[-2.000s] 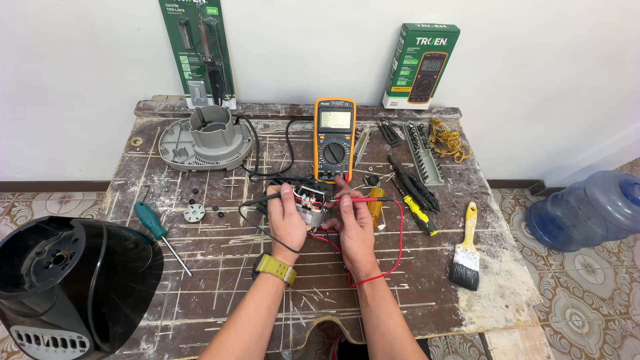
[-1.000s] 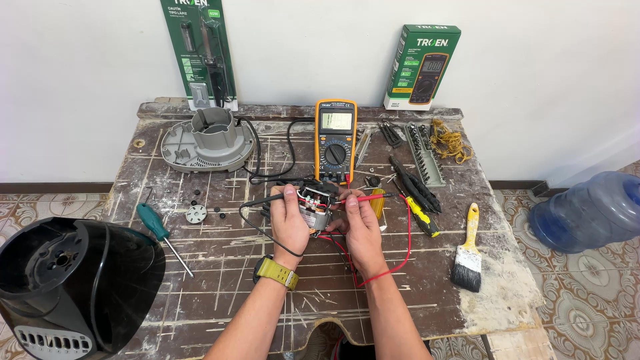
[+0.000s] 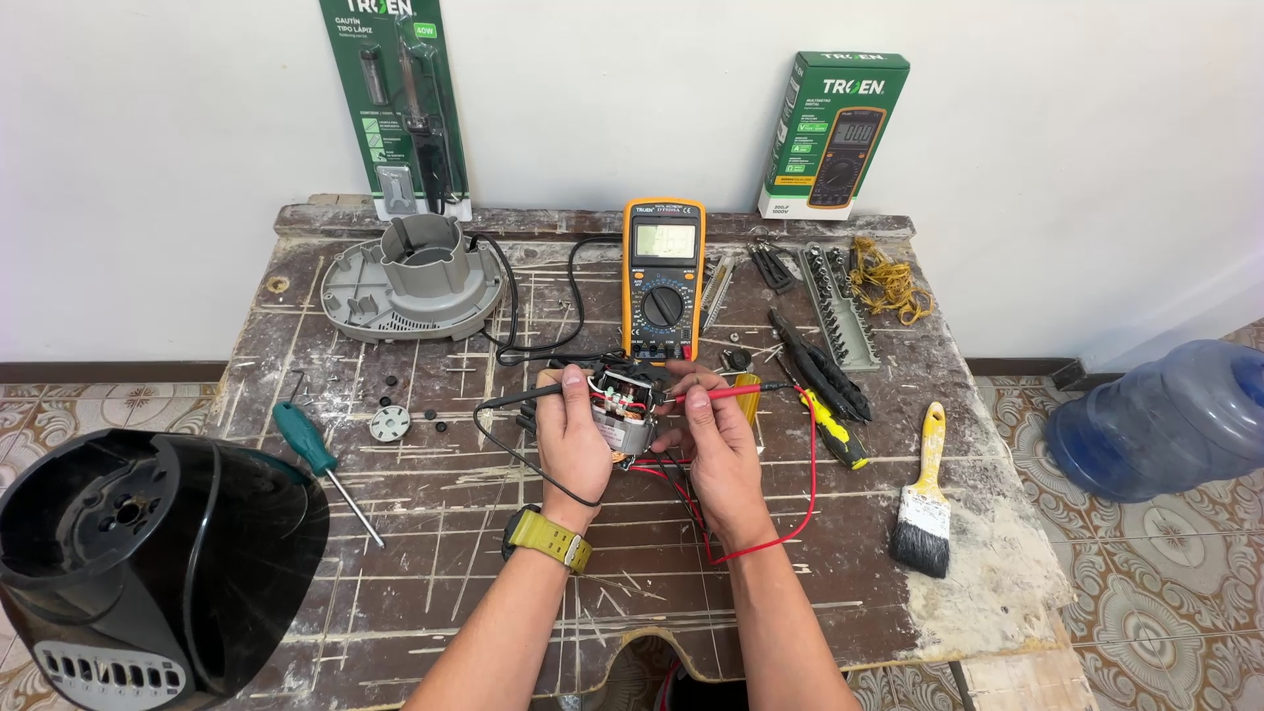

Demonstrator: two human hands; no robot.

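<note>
My left hand (image 3: 576, 444) grips a small electric motor (image 3: 624, 413) with red wires, and the black test probe (image 3: 523, 397) lies under its thumb. Between the thumb and fingers of my right hand (image 3: 716, 434) is the red test probe (image 3: 736, 391), its tip pointing at the motor's right side; whether it touches is too small to tell. An orange digital multimeter (image 3: 664, 281) lies just beyond both hands, its display lit but unreadable. The red lead loops over my right wrist, the black lead over my left.
A black blender base (image 3: 148, 563) stands at left, near a teal screwdriver (image 3: 321, 454) and a grey plastic base cover (image 3: 415, 286). To the right lie black-handled pliers (image 3: 820, 370), a yellow screwdriver (image 3: 834, 430), a socket tray (image 3: 837, 306) and a paintbrush (image 3: 925, 494). Boxed goods lean on the wall.
My right hand has shifted slightly, and its fingers are more spread around the red probe beside the motor. My left hand has kept its hold on the motor.
</note>
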